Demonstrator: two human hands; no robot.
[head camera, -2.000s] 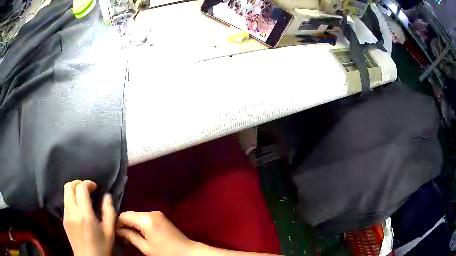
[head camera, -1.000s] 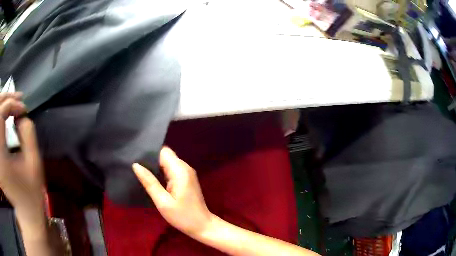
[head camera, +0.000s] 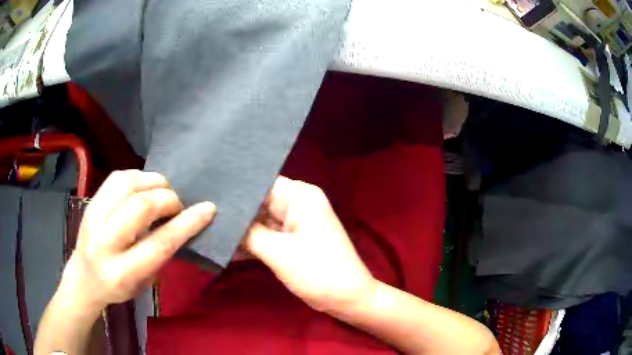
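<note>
A grey cut fabric panel (head camera: 229, 111) hangs over the front edge of the white sewing table (head camera: 416, 59) and down over the red-covered lap. Its lower end comes to a corner between my hands. My left hand (head camera: 135, 232) grips the panel's lower left part, with the thumb on top of the cloth. My right hand (head camera: 305, 243) holds the panel's right edge near the corner, its fingertips partly behind the cloth. More of the same cloth lies beside the panel at the upper left.
A grey-black fabric bundle (head camera: 561, 222) hangs at the right above a red basket (head camera: 516, 326). A red container (head camera: 86, 163) with grey cloth stands at the lower left. A dark strip (head camera: 603, 90) hangs at the table's right end. The phone (head camera: 532, 10) is cut off at the top.
The panel has swung down in front of the lap, and its end is now held flat. My left hand has come in from the far left and taken hold of it. The view has shifted.
</note>
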